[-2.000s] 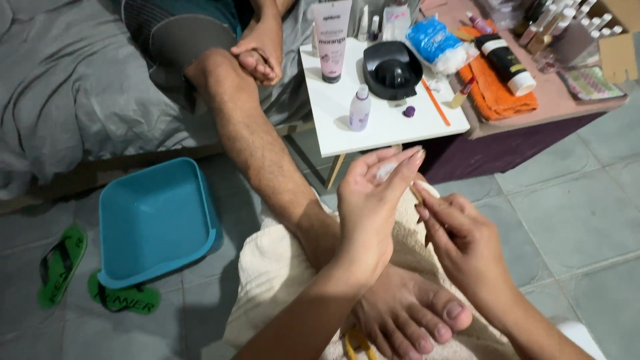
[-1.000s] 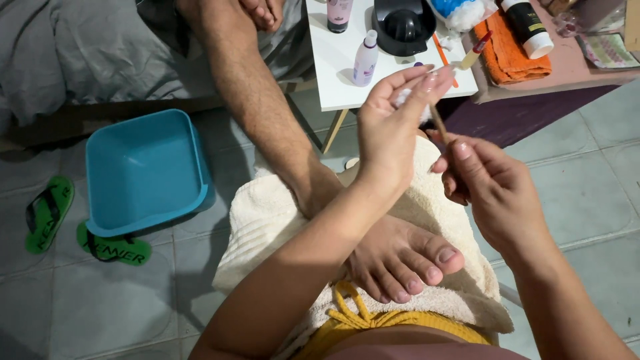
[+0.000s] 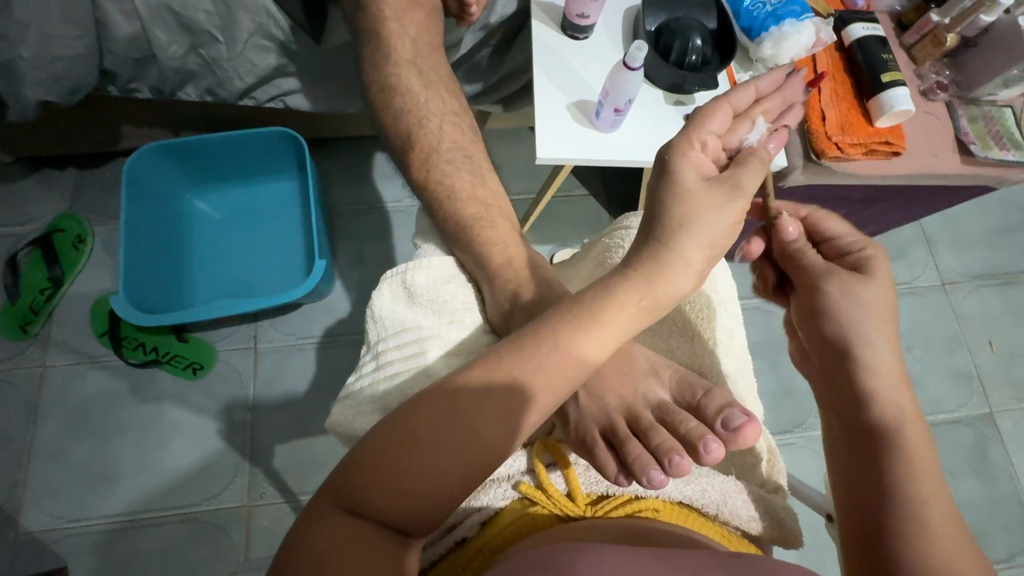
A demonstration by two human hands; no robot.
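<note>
My left hand (image 3: 712, 176) is raised palm up over the towel, with a tuft of white cotton (image 3: 756, 132) pinched between thumb and fingers. Just below and to its right, my right hand (image 3: 828, 272) grips a thin wooden stick (image 3: 769, 194), whose upper end meets the cotton at my left fingertips. Another person's bare foot (image 3: 664, 408) rests on a cream towel (image 3: 424, 320), beneath my left forearm, toes pointing to the lower right.
A white table (image 3: 560, 120) holds a small lilac bottle (image 3: 620, 88) and a black bowl (image 3: 688, 48). Beside it are an orange cloth (image 3: 852, 120), a cotton pack (image 3: 780, 28) and a black tube (image 3: 876, 68). A blue basin (image 3: 224, 224) and green flip-flops (image 3: 48, 272) are on the tiled floor.
The fingers of my left hand have spread out straighter around the cotton. My right hand still holds the stick. The view has tilted down and come closer to the foot.
</note>
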